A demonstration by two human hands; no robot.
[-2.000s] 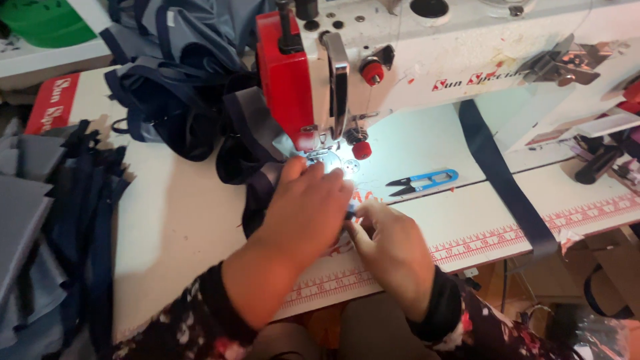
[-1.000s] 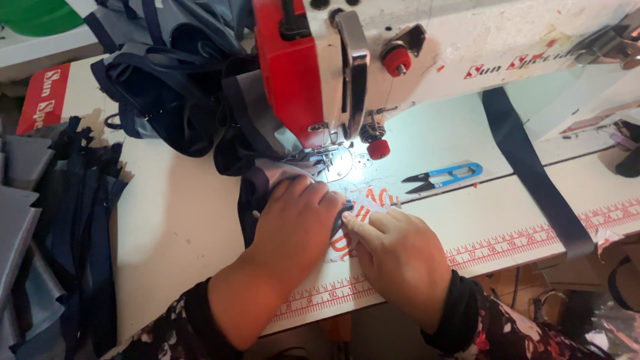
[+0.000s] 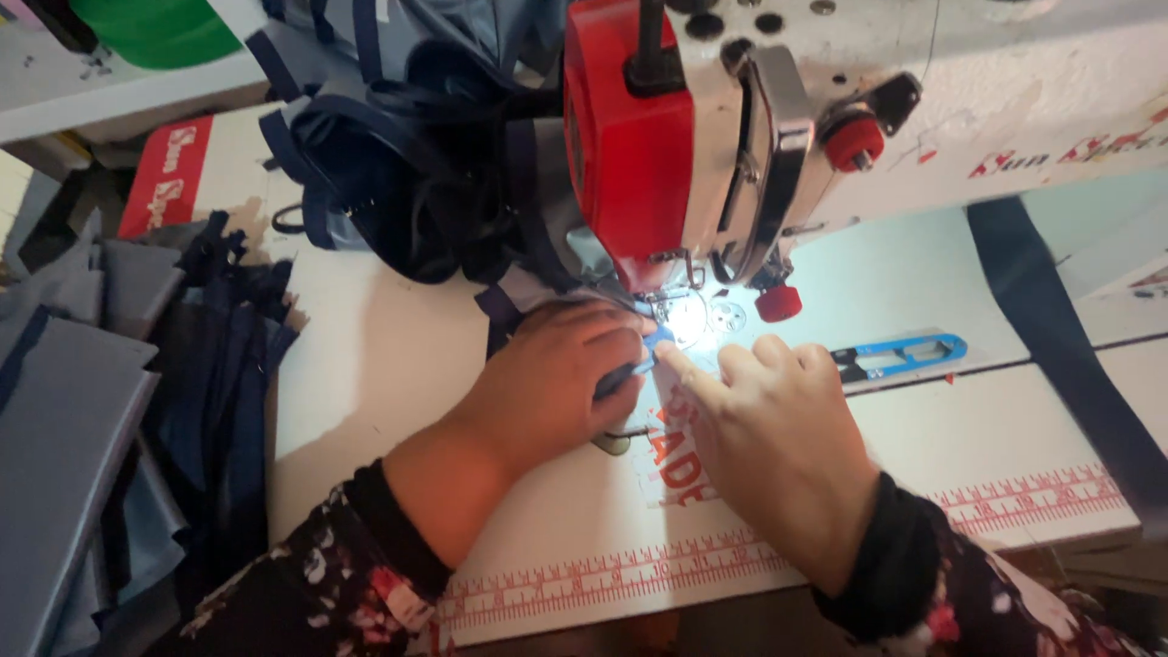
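Note:
The fabric piece (image 3: 557,297), grey with navy edging, runs to the needle area of an industrial sewing machine (image 3: 630,146). My left hand (image 3: 557,388) is curled over its near edge, with a dark folded strip between thumb and fingers. The index finger of my right hand (image 3: 776,438) presses on a small blue part of the fabric (image 3: 659,339) just in front of the lit needle plate (image 3: 686,319); its other fingers are loosely bent. Blue thread snips (image 3: 922,349) lie right of my right hand, their blades partly hidden behind it.
Sewn grey and navy fabric pieces (image 3: 365,173) are heaped behind and left of the machine head. Cut grey panels (image 3: 73,365) and navy strips (image 3: 219,365) lie at the left. A navy strap (image 3: 1049,310) crosses the table at the right. A printed red ruler (image 3: 566,589) follows the front edge.
My right hand has shifted from beside my left hand's fingertips to an extended index finger near the needle plate. The fabric edge now lies closer to the presser foot. The view has moved nearer.

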